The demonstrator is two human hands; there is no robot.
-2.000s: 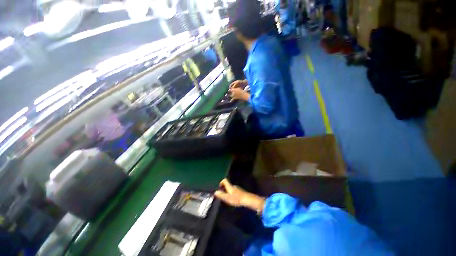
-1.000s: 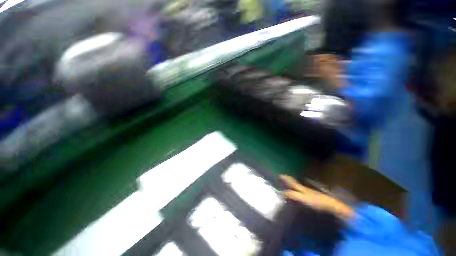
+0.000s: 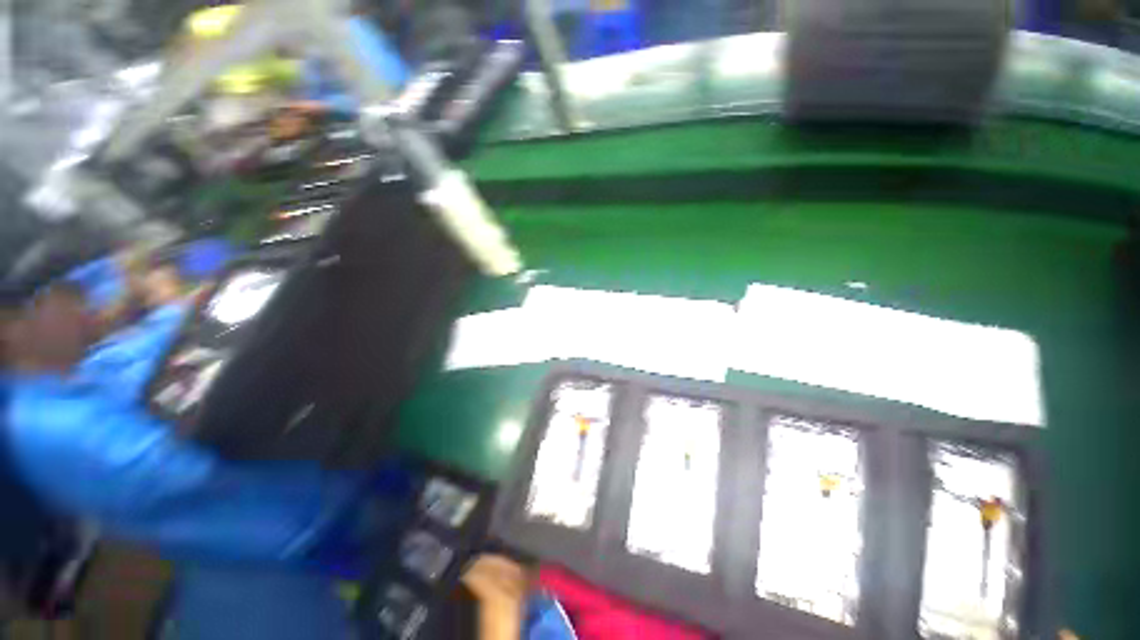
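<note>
A black foam tray [image 3: 738, 500] lies across the lower right, with phone bodies [image 3: 810, 519] in its pockets. Their insides glare white, and small orange-gold parts show on some. White sheets [image 3: 888, 344] lie along the tray's far side. My left hand [image 3: 498, 594] is at the tray's near left corner, blurred and cut off by the bottom edge; its fingers' hold is unclear. Only a sliver of my right hand [image 3: 1066, 635] shows at the bottom edge, by the tray's right end.
A tall black tray stack [image 3: 338, 313] stands to the left, beside a person in a blue smock [image 3: 138, 463]. A lower black tray with phones [image 3: 431, 538] is left of my hand. A grey box-shaped object [image 3: 894, 63] stands beyond the green surface [image 3: 650, 238].
The view has swung left; the foam tray now lies almost level across the lower right. My left hand has come into view, and the right hand is now nearly out of the picture.
</note>
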